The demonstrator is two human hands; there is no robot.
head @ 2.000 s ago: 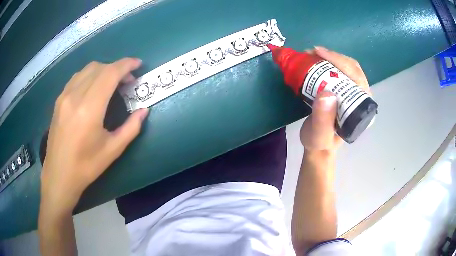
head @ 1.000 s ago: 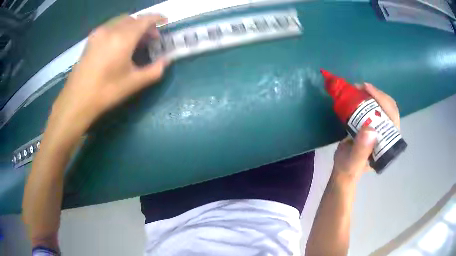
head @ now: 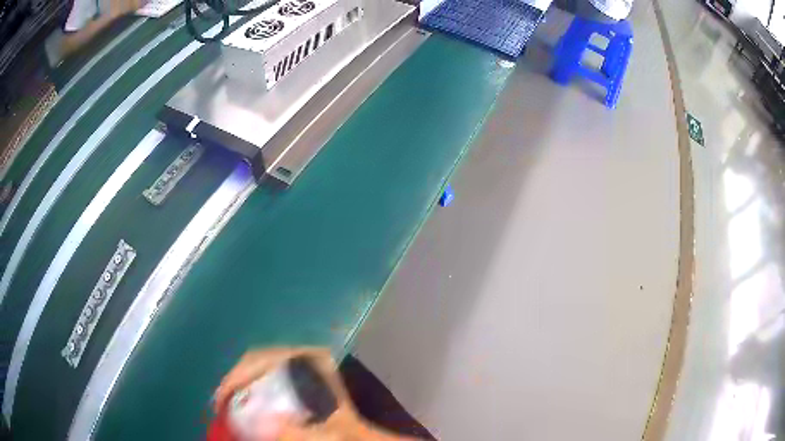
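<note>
My right hand (head: 344,419) is at the bottom edge, blurred and partly cut off. It is closed around the glue bottle (head: 271,405), whose black end points up and right and whose red part lies at the lower left; the nozzle tip is not visible. My left hand is out of the picture. One component strip (head: 99,301) with a row of round parts lies in the lane beyond the white rail at left. A second strip (head: 175,172) lies farther up that lane, close to the machine housing.
A metal machine housing (head: 301,73) with fans on its white box stands over the lane, glowing violet underneath. White rails (head: 163,288) divide the green lanes. A blue grid tray (head: 486,24) and blue stool (head: 594,53) are farther up. Another person's blurred hand (head: 95,19) shows top left.
The view has swung along the line toward the machine. My left hand and the strip it held have left the picture. My right hand, still holding the bottle, now appears at the bottom.
</note>
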